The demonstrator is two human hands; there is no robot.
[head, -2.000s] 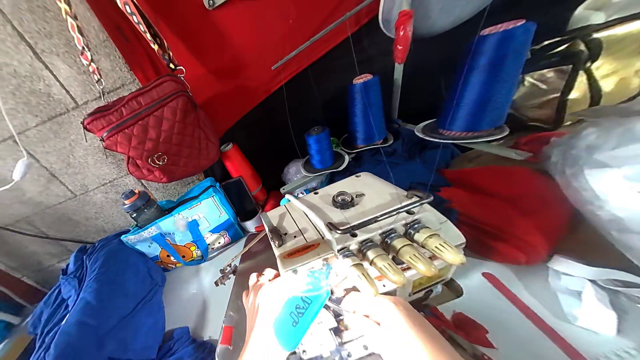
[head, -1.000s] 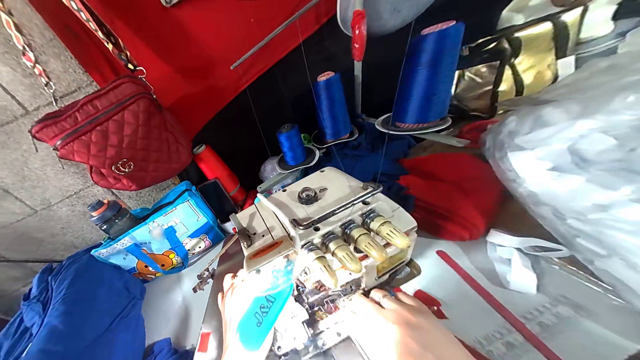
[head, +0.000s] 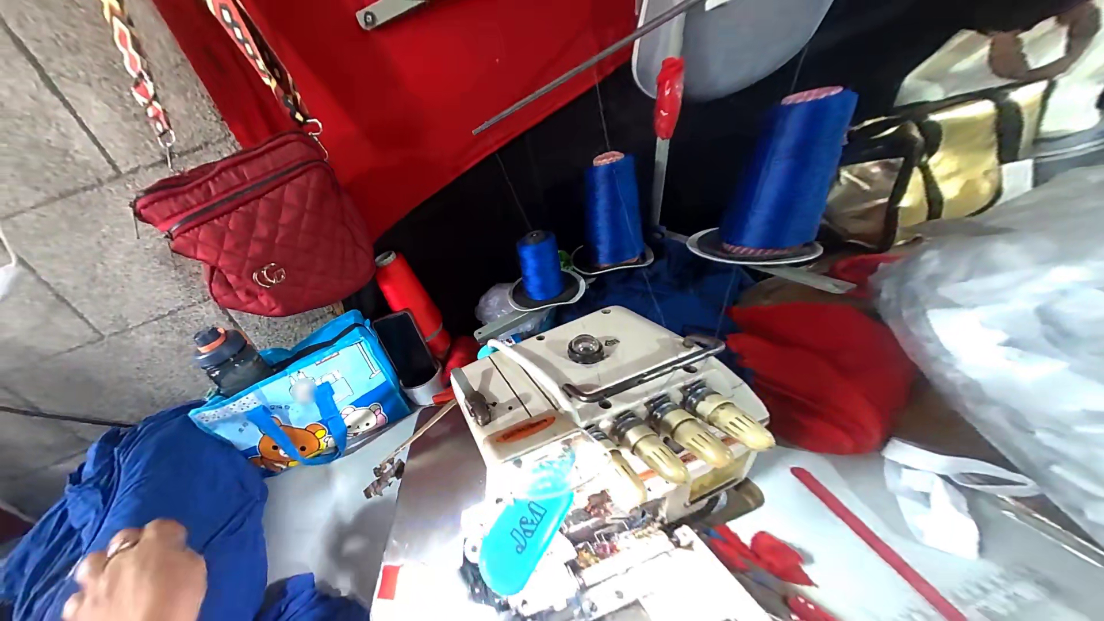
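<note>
My left hand (head: 138, 573) is at the lower left, over a pile of blue fabric (head: 172, 483); its fingers are bent against the cloth, and whether they grip it is unclear. My right hand is out of the frame. An overlock sewing machine (head: 604, 362) stands in the middle, its lower front cover swung down so that the loopers show. Four cream tension dials line its front, and a light blue plate (head: 528, 535) is at its left side. Blue thread cones (head: 789, 172), (head: 614, 207) and a smaller blue spool (head: 542, 266) stand behind on their holders.
A blue cartoon-print bag (head: 319, 388), a dark bottle (head: 231, 362), a phone (head: 405, 349) and a red thread cone (head: 412, 302) stand left of the machine. A red quilted bag (head: 267, 224) hangs above. Red cloth (head: 819, 379), a red strip (head: 875, 539) and clear plastic (head: 1009, 319) lie right.
My left hand has moved from the front of the machine leftward to the blue fabric. My right hand, earlier at the machine's front, has left the view.
</note>
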